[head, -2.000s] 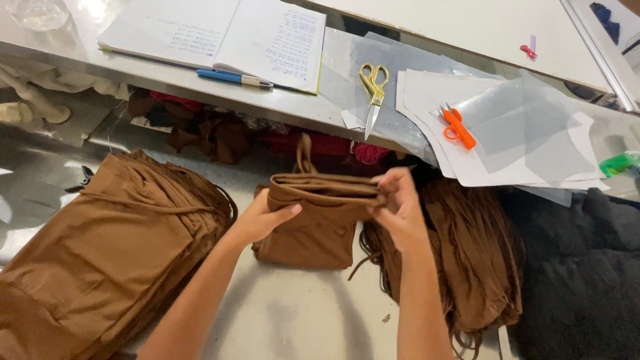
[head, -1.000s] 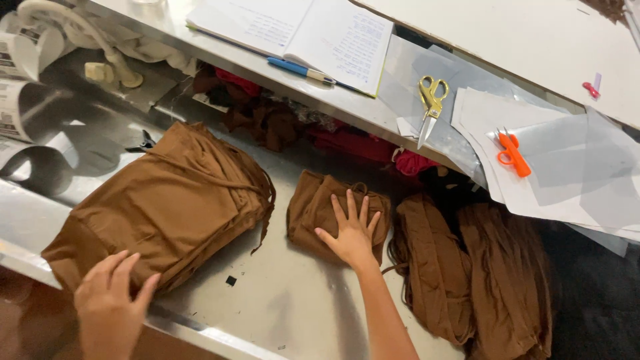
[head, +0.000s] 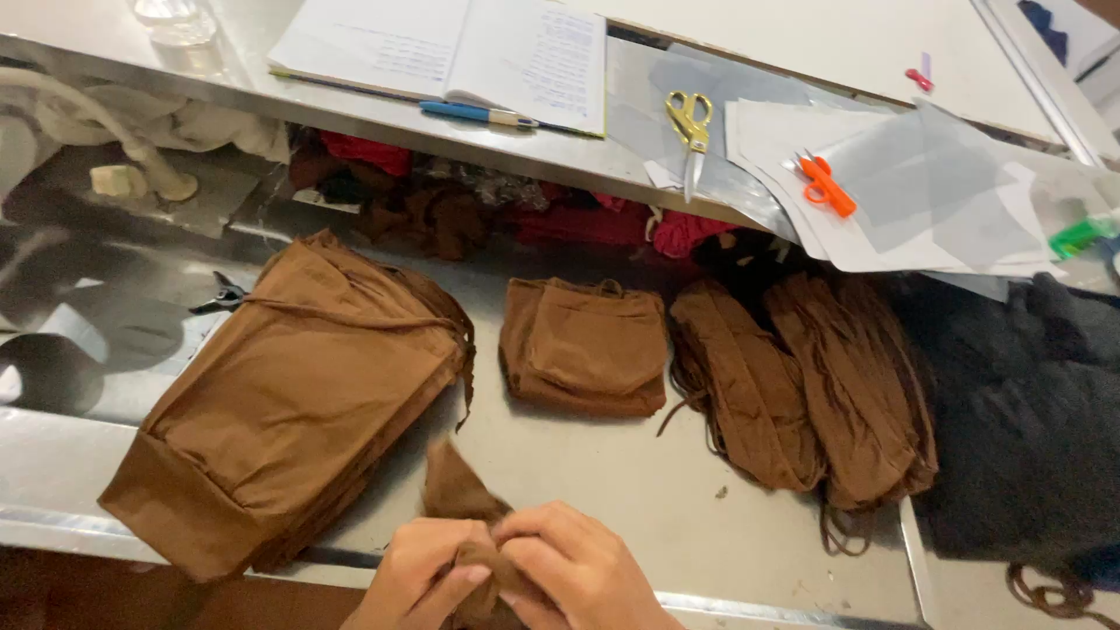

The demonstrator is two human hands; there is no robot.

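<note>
At the bottom middle, my left hand and my right hand pinch a piece of brown fabric between them; its lower part is hidden by the fingers. A folded brown cloth bundle lies on the metal table beyond my hands. To the left is a thick stack of brown garments with a cord across its top. Right of the folded bundle, two long bundles of brown fabric lie side by side with loose cords.
Black cloth covers the right side. On the raised shelf lie an open notebook, a blue pen, gold-handled scissors, orange thread snips and paper sheets. Red and brown scraps sit beneath the shelf.
My right hand has left the folded bundle and my left hand has left the stack's near edge. Both now hold brown fabric at the table's front. Earlier, both hands held the folded cloth.
</note>
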